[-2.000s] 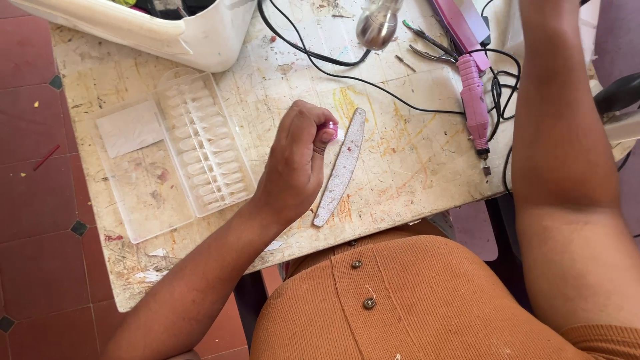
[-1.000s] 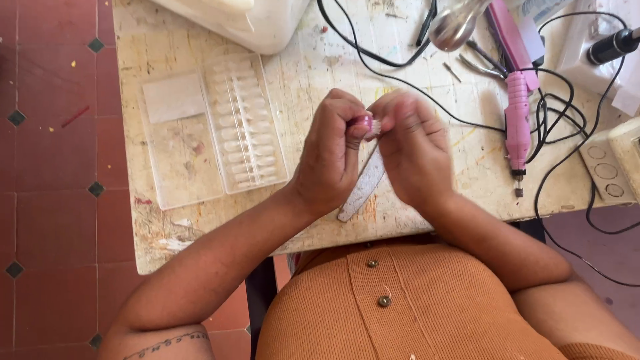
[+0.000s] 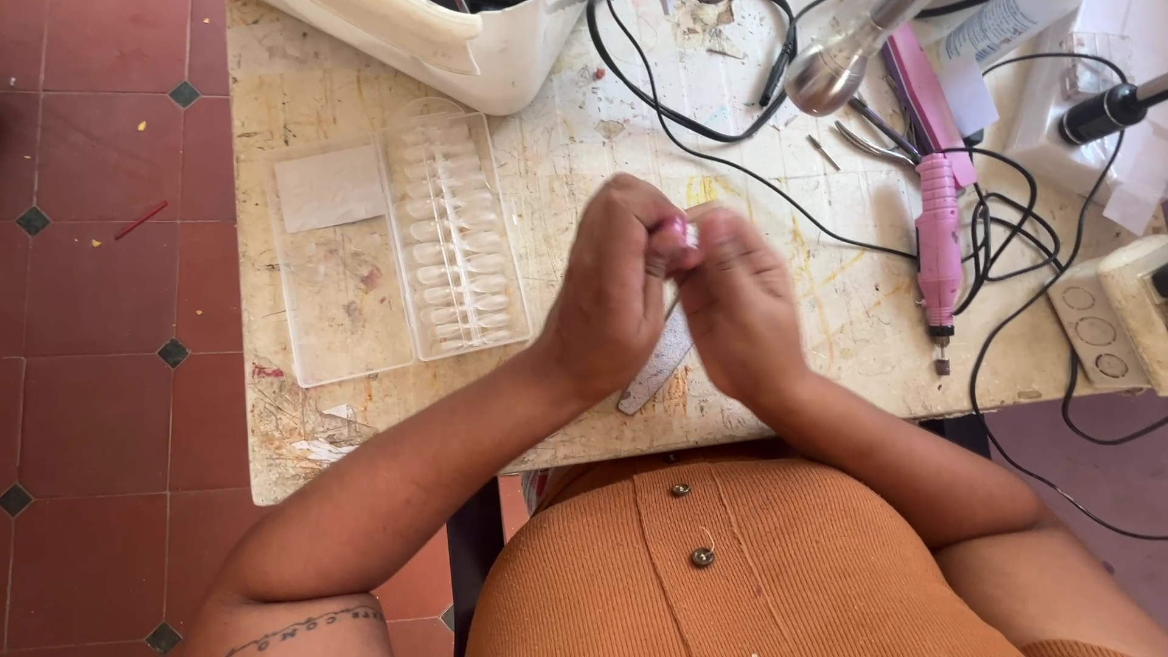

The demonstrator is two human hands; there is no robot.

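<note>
My left hand (image 3: 611, 292) is curled with its fingertips around a small shiny pink thing (image 3: 673, 239), too small and blurred to name surely. Close against it, my right hand (image 3: 744, 306) pinches something small and whitish (image 3: 693, 237) at the pink thing's edge; motion blurs its fingers. Partly hidden under both hands, a speckled nail file (image 3: 655, 365) lies on the table. Left of my hands sits an open clear plastic case (image 3: 456, 237) with rows of clear false nail tips.
A pink electric nail drill (image 3: 938, 237) with black cords (image 3: 730, 164), metal nippers (image 3: 871, 141) and a power strip (image 3: 1095, 324) are at the right. A white container (image 3: 511, 55) stands at the top of the worn table (image 3: 566, 443).
My right hand, stretched out at the upper right two seconds ago, has come in beside my left hand. My left hand has kept its hold on the pink thing. The view has shifted.
</note>
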